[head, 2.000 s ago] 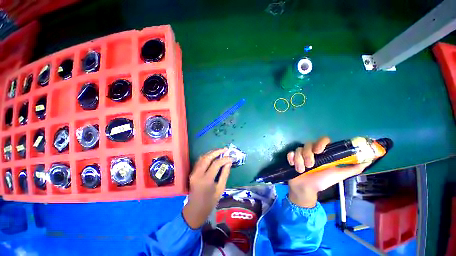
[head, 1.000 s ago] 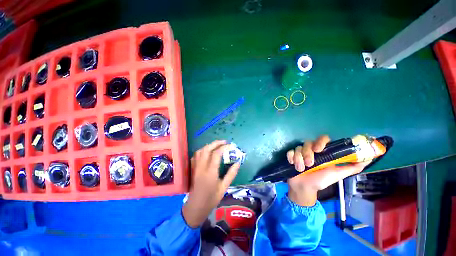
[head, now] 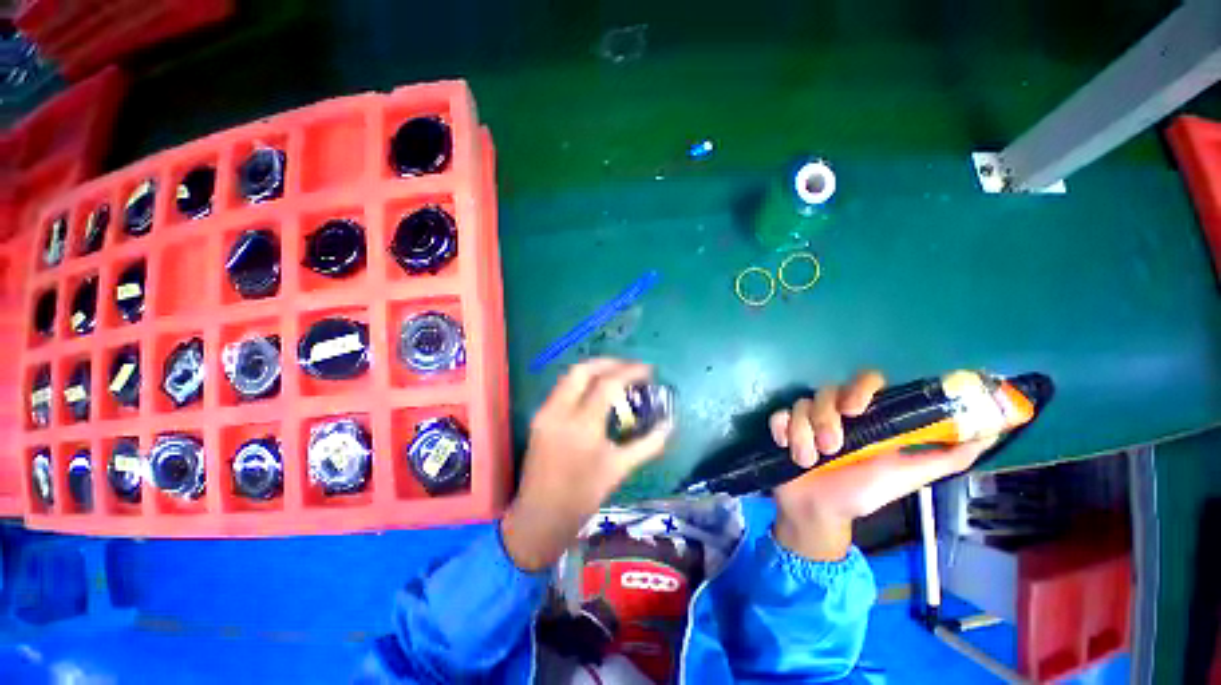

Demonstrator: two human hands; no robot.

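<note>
My left hand [head: 583, 448] holds a small round dark unit [head: 640, 410] between thumb and fingers, just above the green mat. The unit looks glossy, with a pale strip on its side. My right hand [head: 837, 462] is wrapped around a long black-and-orange electric screwdriver [head: 884, 426]. Its thin tip points left, a short way right of the unit and apart from it. Tan tape is around its rear end. A red compartment tray [head: 502, 402] lies to the left, with round dark and silvery units in most pockets.
A blue stick [head: 596, 321] lies on the green mat [head: 911, 281] with dark specks near it. Farther back are two yellow rings [head: 755, 285], a green roll with a white end [head: 814, 182] and a small blue item [head: 700, 150]. A grey post [head: 1111, 96] stands right.
My left hand has lifted and turned the unit, which now shows a dark side. The small blue item has moved left on the mat. The right hand and screwdriver have barely moved.
</note>
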